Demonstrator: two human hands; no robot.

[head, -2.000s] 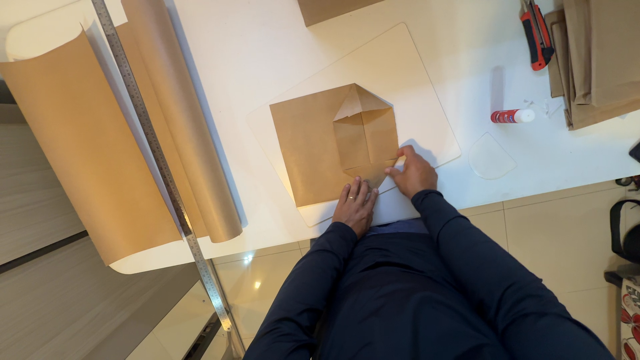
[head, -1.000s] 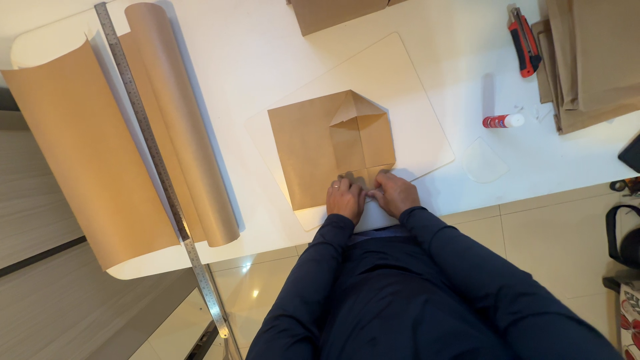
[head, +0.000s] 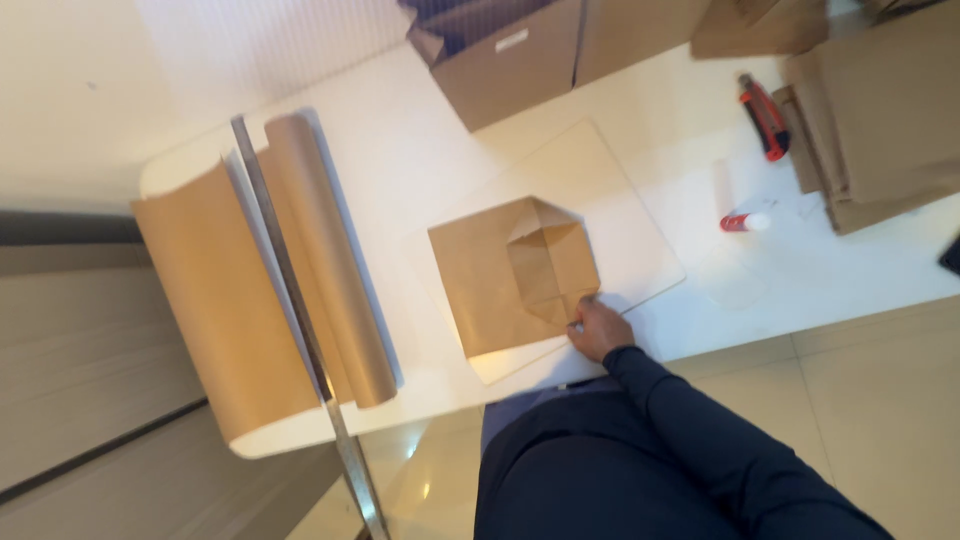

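A folded brown kraft paper piece [head: 480, 292] lies on a thin pale board [head: 637, 247] on the white table. Its right part is opened into a flat shape with pointed top and bottom folds, like a paper bag's base. My right hand [head: 602, 328] is at its lower right corner, with thumb and fingers pinching the paper's edge. My left hand is out of the frame. A glue stick [head: 744, 223] with a red label and white cap lies to the right of the board.
On the left, a roll of kraft paper [head: 330, 262] lies partly unrolled, with a long metal ruler [head: 281, 255] across it, jutting past the table edge. A red and black utility knife [head: 765, 118] lies beside stacked brown paper [head: 892, 120]. Cardboard boxes [head: 517, 75] stand at the back.
My left hand, on the paper's lower edge beside the right hand before, has left the view. My right hand remains at the lower right corner. The view has shifted to show more of the back.
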